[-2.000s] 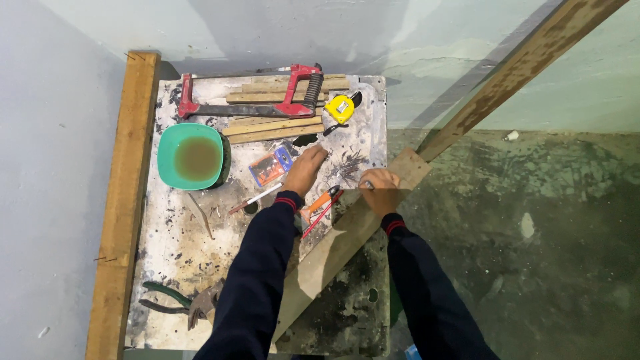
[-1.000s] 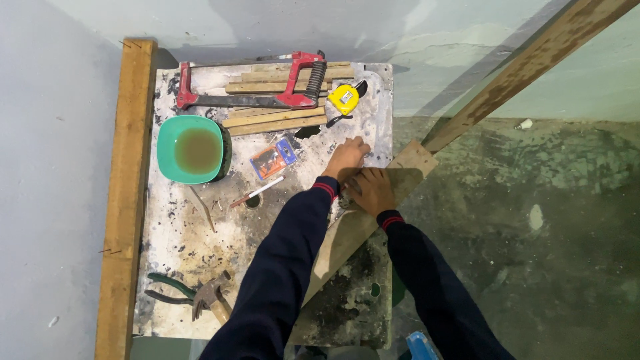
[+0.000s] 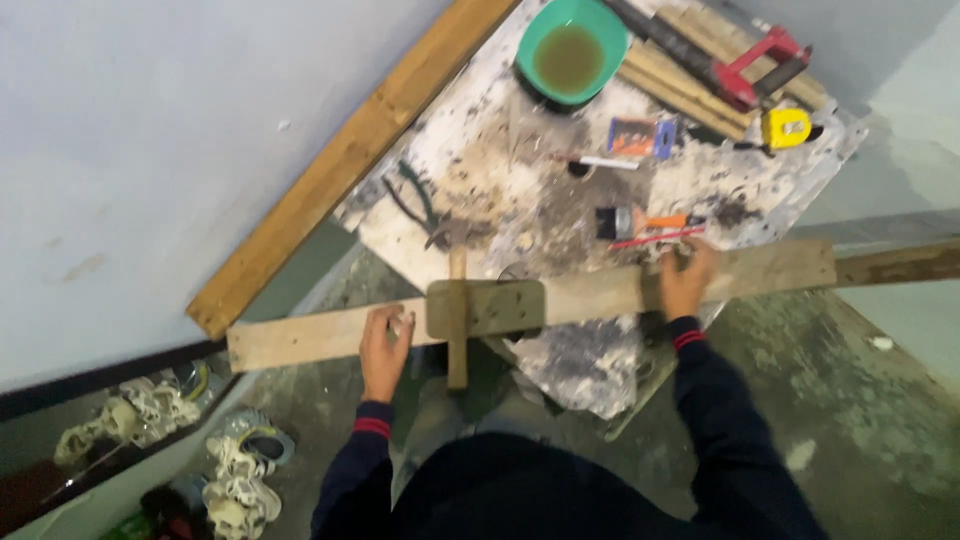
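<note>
A long pale wooden plank lies slantwise over the table's near corner. My left hand is over its left part, thumb and fingers curved apart. Toward the right end, my right hand has a similar curved shape, fingertips near the plank's far edge. Blur hides whether either hand touches the wood. Between them a claw hammer lies with its handle across the plank, where a dark rounded patch of unclear nature shows. Beyond the plank are a paintbrush with an orange handle and a thin red stick.
On the table are a green bowl of murky liquid, a red hacksaw, wood strips, a yellow tape measure, a small blue-orange packet and green-handled pliers. A timber beam borders the left; shoes stand lower left.
My hands, close together near the plank's far end, have moved apart, the left toward its opposite end. The paintbrush, hidden a second ago, shows again. The view has turned strongly.
</note>
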